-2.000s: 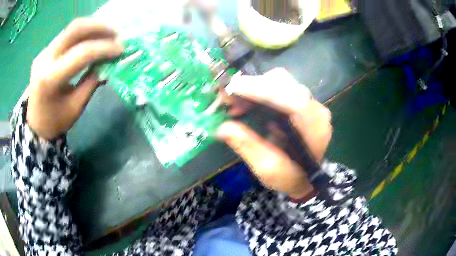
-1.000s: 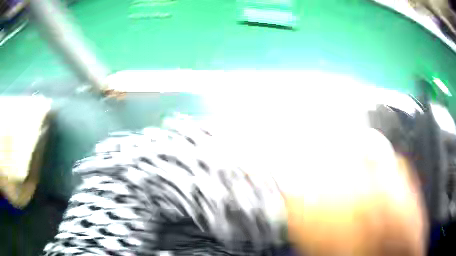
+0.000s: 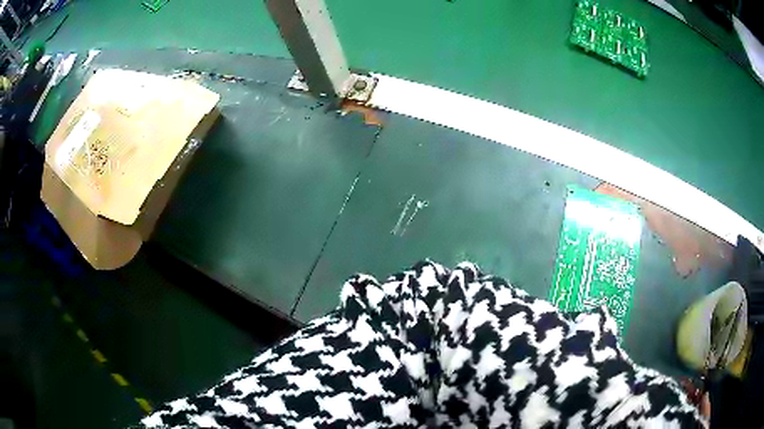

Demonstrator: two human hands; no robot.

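Note:
A green circuit board [image 3: 596, 255] lies flat on the dark green mat [image 3: 469, 180], right of centre. Its lower end is hidden behind a black-and-white houndstooth sleeve that fills the bottom of the picture. A small reddish, skin-toned patch shows at the sleeve's right end, too little to tell a hand. Neither my left hand nor my right hand can be made out. The pale yellow tub [image 3: 697, 335] is at the lower right, with thin dark things inside it. The soldering iron cannot be made out.
An open brown cardboard box [image 3: 126, 151] sits at the left of the bench. A grey metal post [image 3: 312, 42] stands at the back edge by the white strip [image 3: 503, 117]. Another green board [image 3: 610, 38] lies on the green surface beyond. A yellow-black floor line shows lower left.
The view has swung left and sharpened. Two seconds ago both hands were at a green board, the right around a dark handle; now neither shows, and a board lies on the mat.

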